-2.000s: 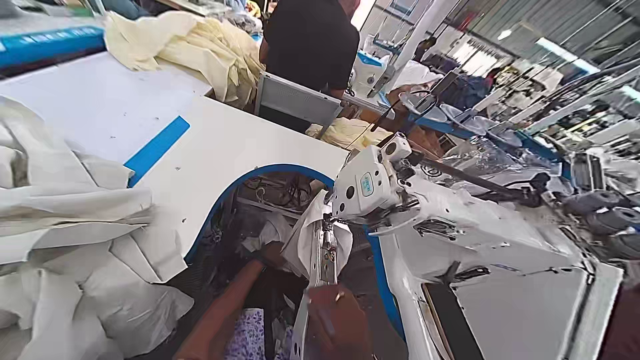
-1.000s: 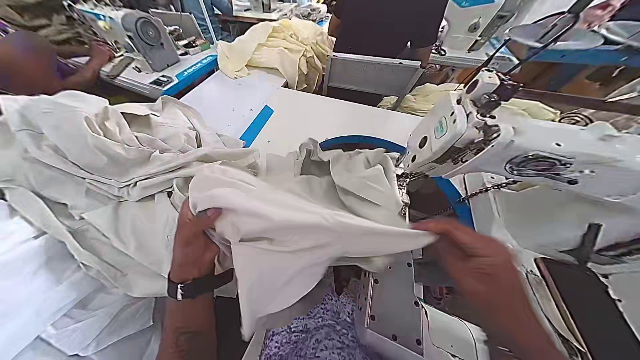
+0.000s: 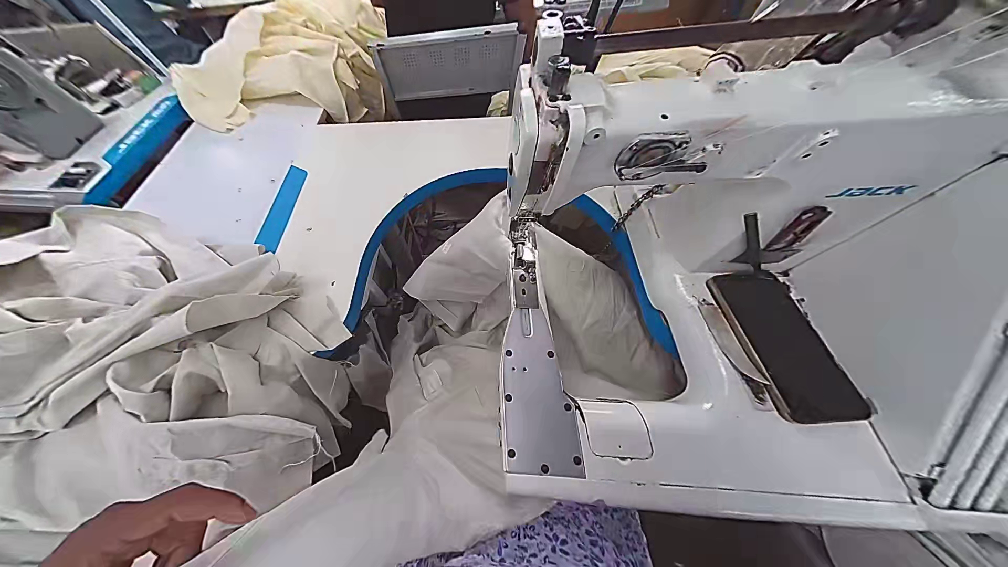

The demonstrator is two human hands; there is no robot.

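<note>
At the bottom left, my left hand [image 3: 161, 524] has its fingers curled on the edge of an off-white cloth [image 3: 449, 394]. That cloth runs up from the lower edge and lies around the narrow arm [image 3: 535, 394] of a white Jack sewing machine [image 3: 709, 118], reaching the needle and presser foot area [image 3: 524, 236]. Whether it is under the foot is too small to tell. My right hand is out of view. A heap of similar off-white cloth [image 3: 157, 331] lies left of the machine, just beyond my left hand.
A white table [image 3: 409, 146] with a blue-edged cutout surrounds the machine arm. A dark phone [image 3: 787, 346] rests on the machine bed at right. Pale yellow cloth [image 3: 291, 63] lies at the table's far edge, beside a grey chair back [image 3: 449, 63]. Another machine stands at far left.
One second ago both hands held the cloth up before the machine; now it hangs around the machine arm, the right hand has left view and the left is lower. The view has shifted greatly.
</note>
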